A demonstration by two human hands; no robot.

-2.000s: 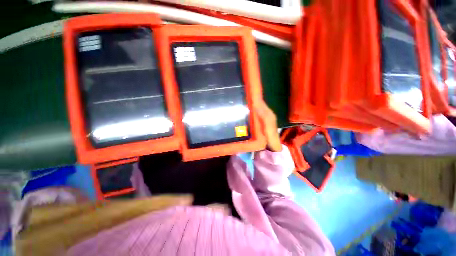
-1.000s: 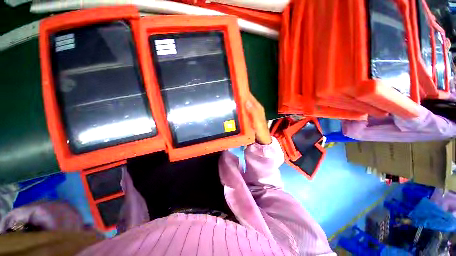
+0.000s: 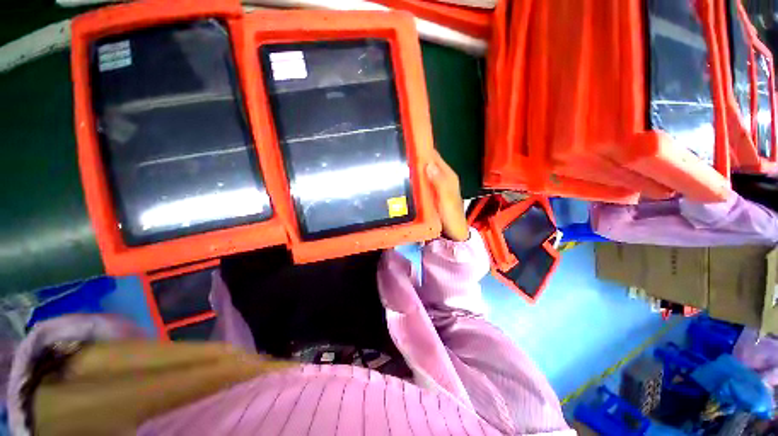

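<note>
Two red single-slot foam trays lie side by side at an angle, left (image 3: 92, 153) and right (image 3: 416, 128). The right one's edge meets the left one's. Each frames a dark glossy tablet, left (image 3: 183, 170) and right (image 3: 341, 153), with light reflected across it and a pale printed block near its top left corner. The right tablet has an orange-yellow sticker (image 3: 397, 206) low at its right. My right hand (image 3: 446, 200) holds the right tray's right edge; some fingers are hidden. My left hand is not visible.
A tall stack of red trays (image 3: 559, 102) with tablets stands at right. A dark green surface (image 3: 38, 187) lies behind the trays. More red trays (image 3: 533, 247) show lower down at right. Another person's pink sleeve (image 3: 682, 221), cardboard boxes (image 3: 653, 271) and blue bins stand at far right.
Over the last second the trays sit slightly higher in view, with the right hand still at the right tray's edge. The view has shifted; the trays keep their places side by side.
</note>
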